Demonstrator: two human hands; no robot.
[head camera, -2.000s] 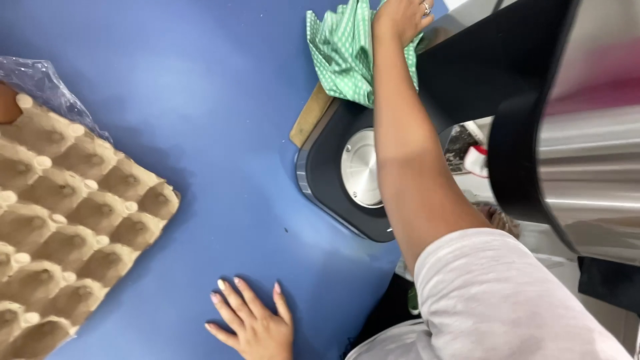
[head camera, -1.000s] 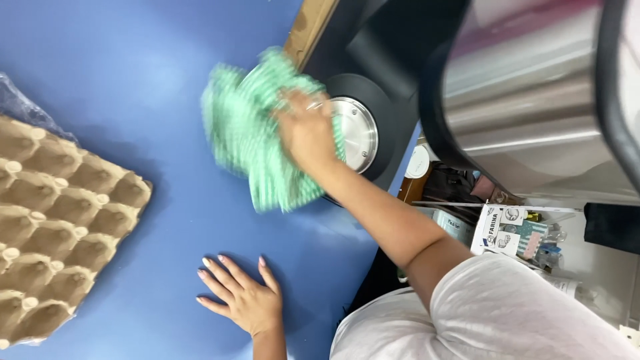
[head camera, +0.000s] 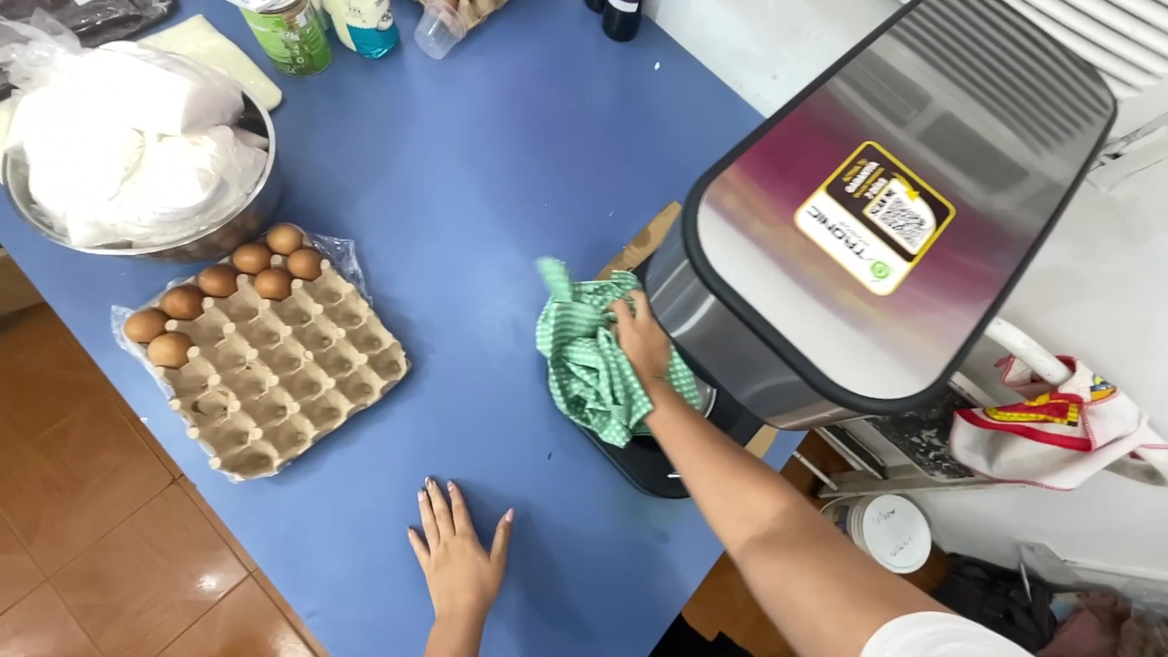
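Note:
My right hand (head camera: 641, 339) grips a crumpled green checked cloth (head camera: 589, 365) over the black base (head camera: 639, 465) of a stand mixer. The mixer's large steel head (head camera: 730, 319) rises just right of the hand, with a sticker on top. Part of a round metal plate shows beside the cloth; the rest is hidden. My left hand (head camera: 461, 558) lies palm down on the blue tabletop (head camera: 456, 365), fingers spread, holding nothing. Up and left of it is a cardboard egg tray (head camera: 292, 374) with several brown eggs (head camera: 219, 280) along its far edge.
A steel bowl (head camera: 182, 242) with white plastic bags (head camera: 119, 155) stands at the upper left. A green can (head camera: 290, 41), a clear plastic cup (head camera: 441, 29) and a dark bottle (head camera: 622, 18) line the far side. Right of the table are a lidded tub (head camera: 894, 534) and a hanging cloth (head camera: 1049, 429).
My right hand has swept the cloth from the mixer's far side to the bare tabletop, then back onto the base. My left hand stays flat on the table. The view has shifted and shows more.

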